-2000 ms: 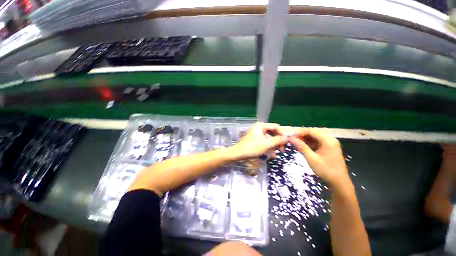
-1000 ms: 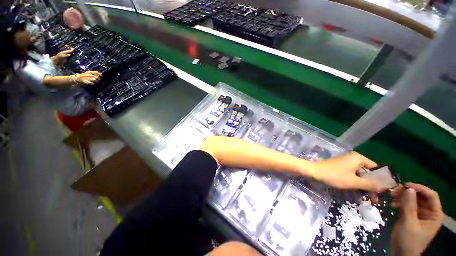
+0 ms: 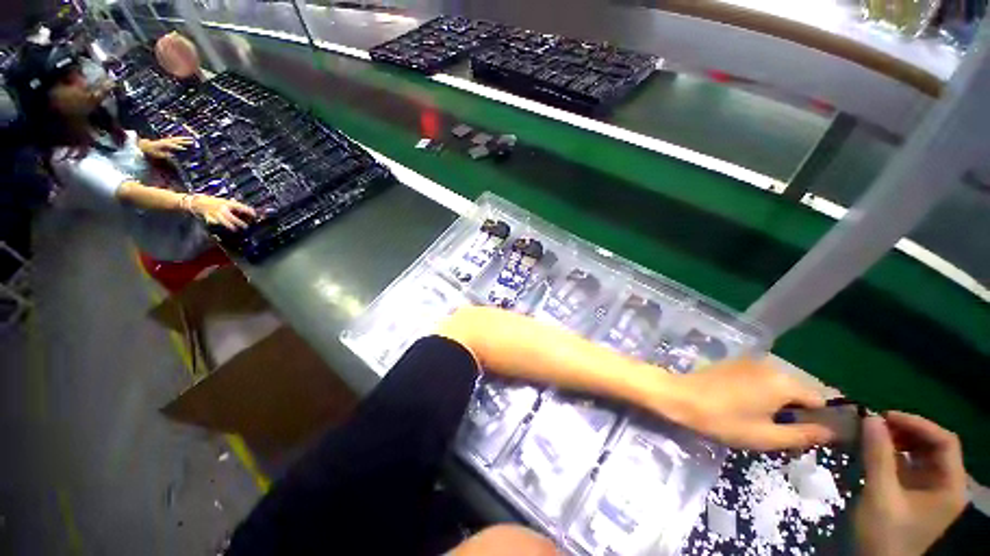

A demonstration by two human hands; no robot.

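My left hand [image 3: 760, 404] reaches across the clear blister tray [image 3: 608, 266] and holds a phone board module [image 3: 836, 419], a flat greyish piece with a dark edge, beyond the tray's right end. My right hand [image 3: 912, 462] is at the module's right end, thumb and fingers pinched close to its edge; whether they grip it or a tiny part is too small to tell. Small pale parts [image 3: 765, 502] lie scattered and heaped below the hands, with larger whitish squares among them. Two modules with dark top ends lie in the tray's upper left pockets [image 3: 519, 269].
A green belt [image 3: 608, 196] with white edging runs behind the tray, with several grey squares [image 3: 478, 141] on it. A grey upright [image 3: 858, 239] rises behind my hands. Black component trays [image 3: 277, 163] and a seated person [image 3: 98, 163] are at left, above an open cardboard box [image 3: 255, 369].
The view has swung left, bringing the person and box into sight. Since the last earlier frame, the module has tilted flatter in my left hand; both hands remain close together.
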